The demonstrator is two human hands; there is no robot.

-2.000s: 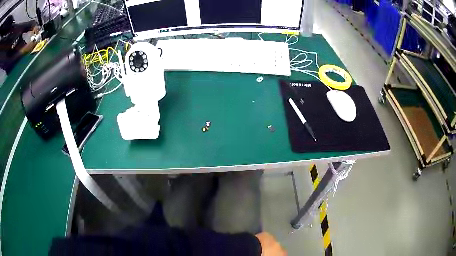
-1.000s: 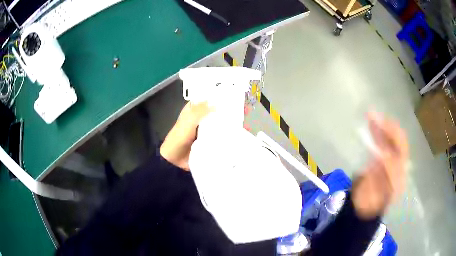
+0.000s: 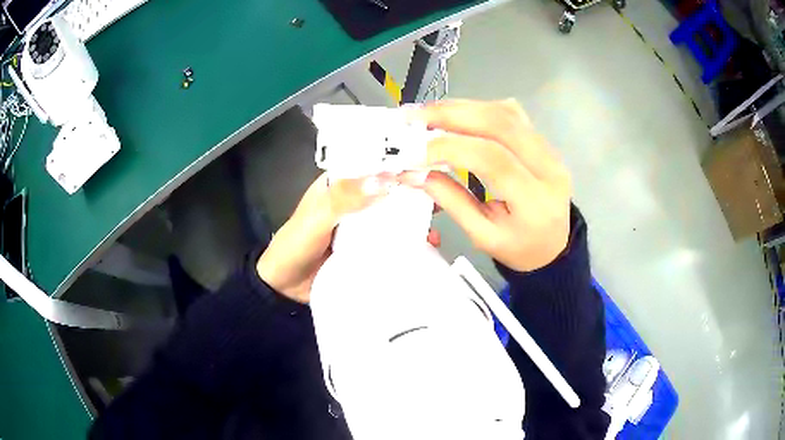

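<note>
A white security camera (image 3: 404,335) is held in front of me, its round head toward me and its flat bracket (image 3: 361,142) at the far end. A thin white antenna (image 3: 516,331) sticks out on its right side. My left hand (image 3: 310,228) grips the camera's neck from the left. My right hand (image 3: 508,185) is on the bracket's right side, its fingertips at the bracket and neck. A small dark opening shows in the bracket. The lens face is hidden.
A second white camera (image 3: 73,103) stands on the green bench (image 3: 215,51) at the left, with small specks (image 3: 187,78) near it. A blue crate (image 3: 658,400) with white cameras is at lower right. A cardboard box (image 3: 744,185) stands farther right.
My right hand has come in from the right and now touches the bracket. My left hand still holds the camera, which has come slightly nearer. The view has shifted a little.
</note>
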